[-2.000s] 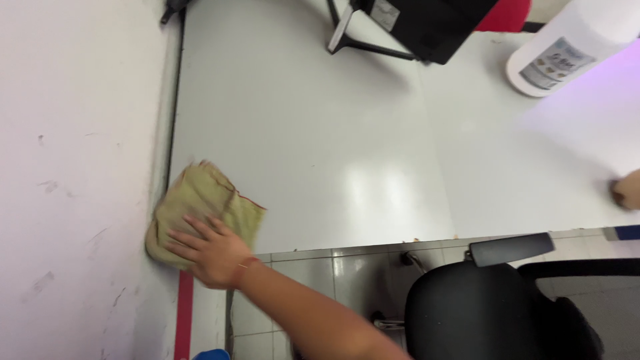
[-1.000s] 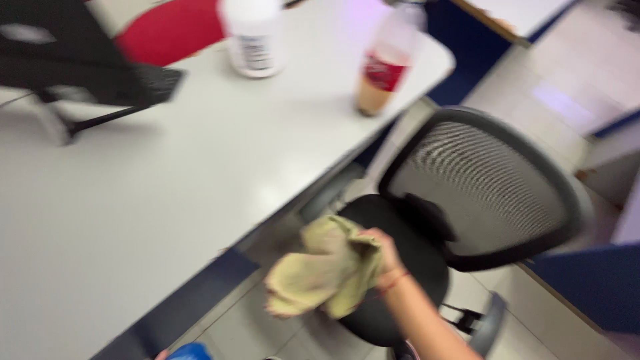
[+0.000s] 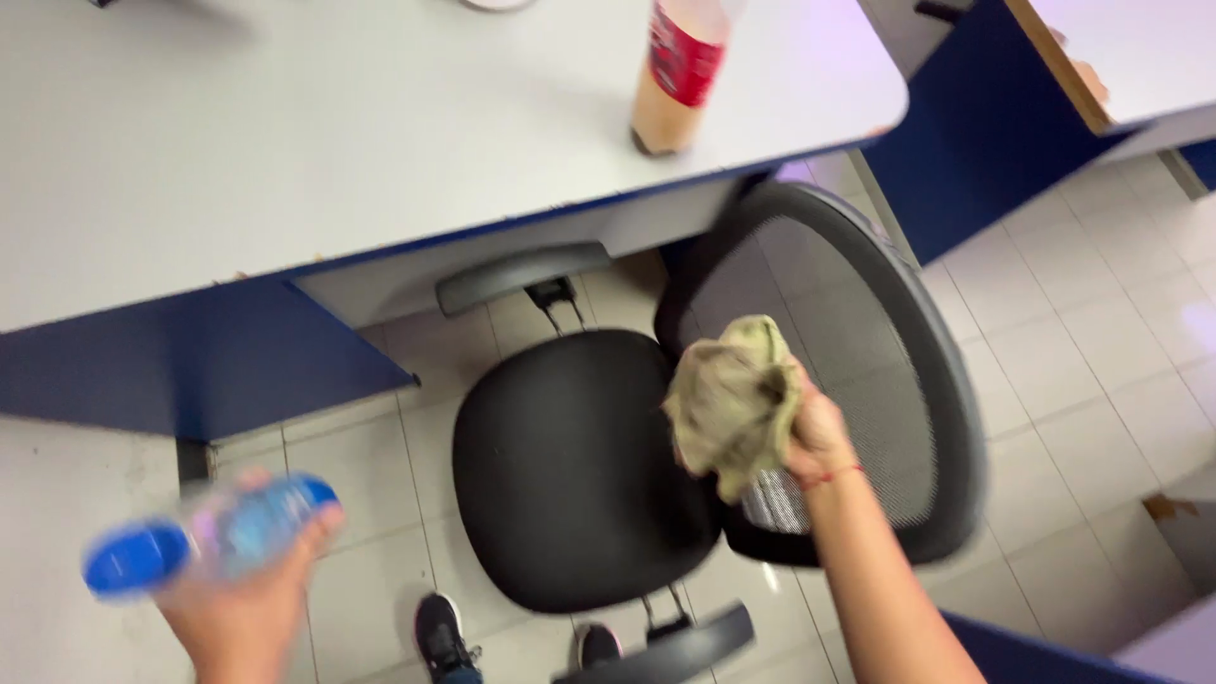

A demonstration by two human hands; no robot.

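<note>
My right hand [image 3: 819, 432] grips a crumpled green-brown cloth [image 3: 731, 404], held above the office chair between its black seat [image 3: 579, 470] and mesh back [image 3: 855, 380]. At the lower left, my left hand [image 3: 252, 579] is closed around a blurred clear bottle [image 3: 256, 522] with blue ends; what kind of bottle it is I cannot tell. A plastic drink bottle [image 3: 676, 81] with a red label and pale brown contents stands on the white desk [image 3: 399, 123], near its front edge.
The chair's armrests [image 3: 522, 275] stick out at both sides, one close to the desk edge. Blue panels [image 3: 190, 351] support the desk. Another desk [image 3: 1140, 57] stands at the upper right. Two shoes [image 3: 439, 632] show on the tiled floor at the bottom.
The cloth was on the desk's left end two seconds ago; my right hand now holds it bunched over the chair. My left hand has come into view with the blue-ended bottle. The view has swung right.
</note>
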